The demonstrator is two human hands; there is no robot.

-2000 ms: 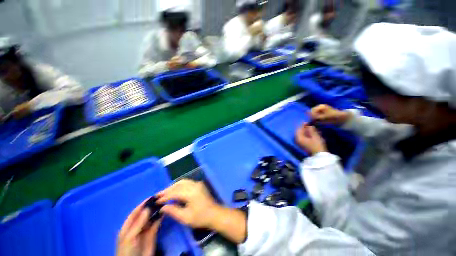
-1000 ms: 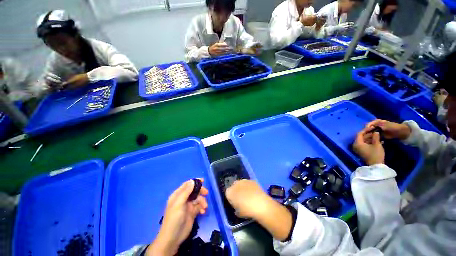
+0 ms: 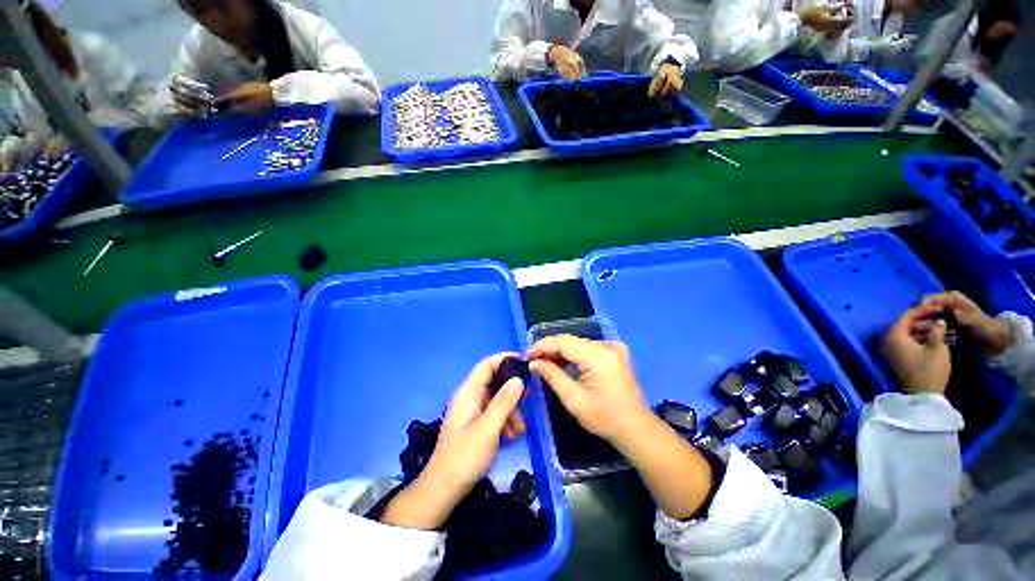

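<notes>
My left hand (image 3: pixel 474 418) holds a small black plastic housing (image 3: pixel 511 371) between thumb and fingers, above the right edge of the middle-left blue tray (image 3: pixel 397 297). My right hand (image 3: pixel 590 380) is beside it, thumb and forefinger pinched at the housing's right side. Whether a small fitting is between these fingertips cannot be told. The clear plastic box (image 3: pixel 585 454) lies below my right hand, partly hidden by it. Matte black pieces (image 3: pixel 494 528) are piled at the tray's near end, partly behind my left forearm.
Shiny black blocks (image 3: pixel 783 397) lie in the right blue tray (image 3: pixel 681 267). Tiny black parts (image 3: pixel 210 499) lie in the far-left tray (image 3: pixel 108 397). A green conveyor (image 3: pixel 454 216) runs beyond, with loose stemmed parts (image 3: pixel 238 245). A neighbour's hands (image 3: pixel 936 340) work at right; other workers sit across.
My right hand has left the clear box and moved up to the housing in my left hand. My left hand has shifted right in the picture. The view has turned, showing more of the far-left tray.
</notes>
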